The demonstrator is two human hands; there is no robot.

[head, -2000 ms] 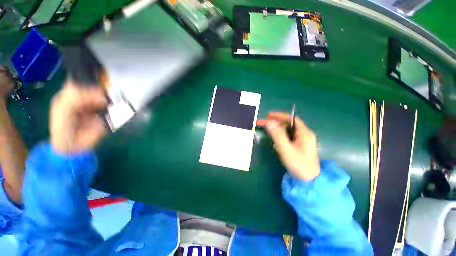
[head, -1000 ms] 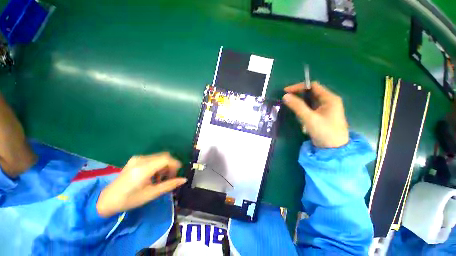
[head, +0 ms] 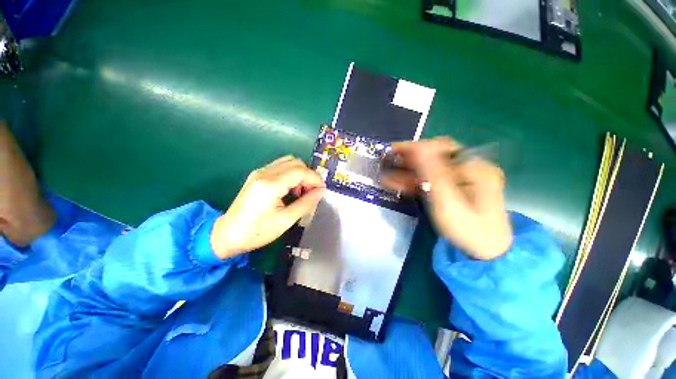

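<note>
A tablet unit [head: 356, 244] lies in front of me, its silver panel towards me and its crowded main board [head: 359, 166] at the far end. My left hand [head: 270, 207] has thumb and fingertips close together at the tablet's left edge, beside the board; whether they pinch something is hidden. My right hand [head: 471, 200] is blurred, fingertips over the board's right part, with blurred tweezers [head: 478, 152] held in it, pointing away to the right. The adhesive tape sheet [head: 374, 100], black with a white patch, sticks out beyond the tablet's far end, its near part hidden.
Another open tablet [head: 504, 16] lies at the far edge, and part of one more [head: 663, 92] at far right. Long black tape strips [head: 619, 244] lie at right, near a white roll [head: 637, 340]. A blue bin [head: 33, 16] is at top left. Another person's arm [head: 22, 189] is at left.
The tablet came down from upper left onto the bench, over the sheet's near part. My left hand let go of it, then moved up beside the board. My right hand moved left over the board.
</note>
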